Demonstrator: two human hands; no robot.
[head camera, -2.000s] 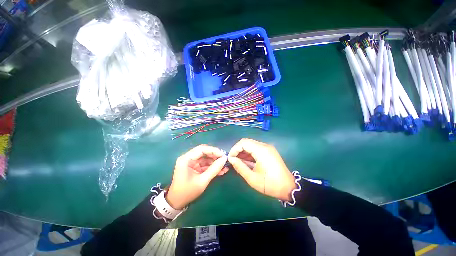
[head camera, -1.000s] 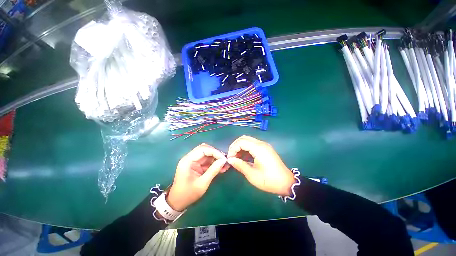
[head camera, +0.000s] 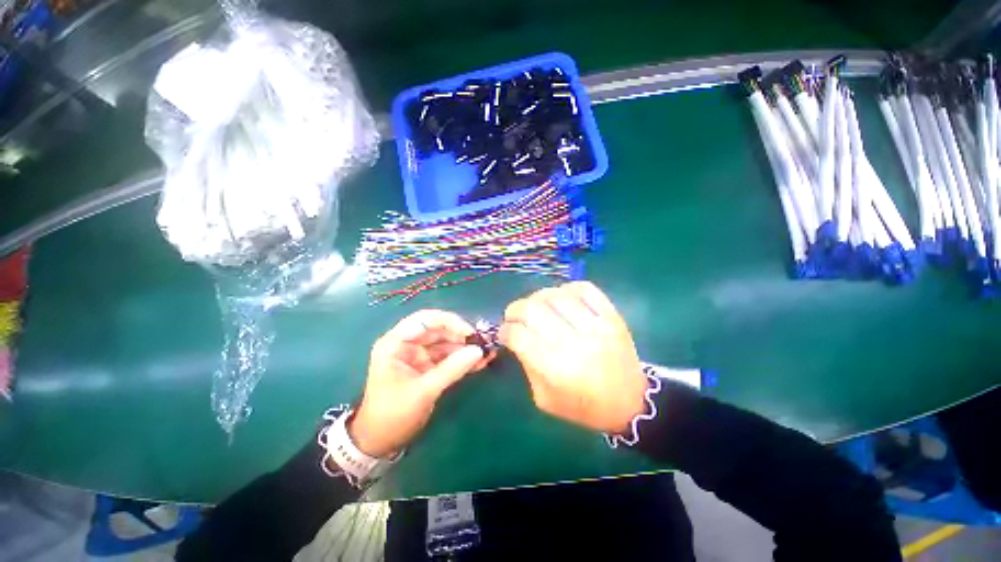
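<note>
My left hand (head camera: 423, 371) pinches a small black connector piece (head camera: 480, 339) between thumb and fingers. My right hand (head camera: 576, 353) is beside it, fingertips touching thin wire ends at the piece; whether it grips them is hard to tell. A white sleeve (head camera: 678, 377) with a blue connector (head camera: 709, 379) at its right end sticks out from behind my right wrist. Loose multicoloured wire leads (head camera: 461, 255) with blue connectors (head camera: 580, 233) lie in front of the blue parts bin (head camera: 415, 182), which holds many black pieces.
A clear bag of white sleeves (head camera: 247, 165) stands at left, its crinkled tail trailing toward me. Sleeved cable assemblies (head camera: 840, 187) lie in groups at right. A metal rail (head camera: 659, 83) runs behind. Red and yellow pieces (head camera: 11, 307) sit at far left. Blue stools (head camera: 143, 525) show below the bench edge.
My fingertips have parted slightly, showing the black piece. My right hand has turned and risen a little. More of the white sleeve shows by my right wrist. The view has shifted slightly.
</note>
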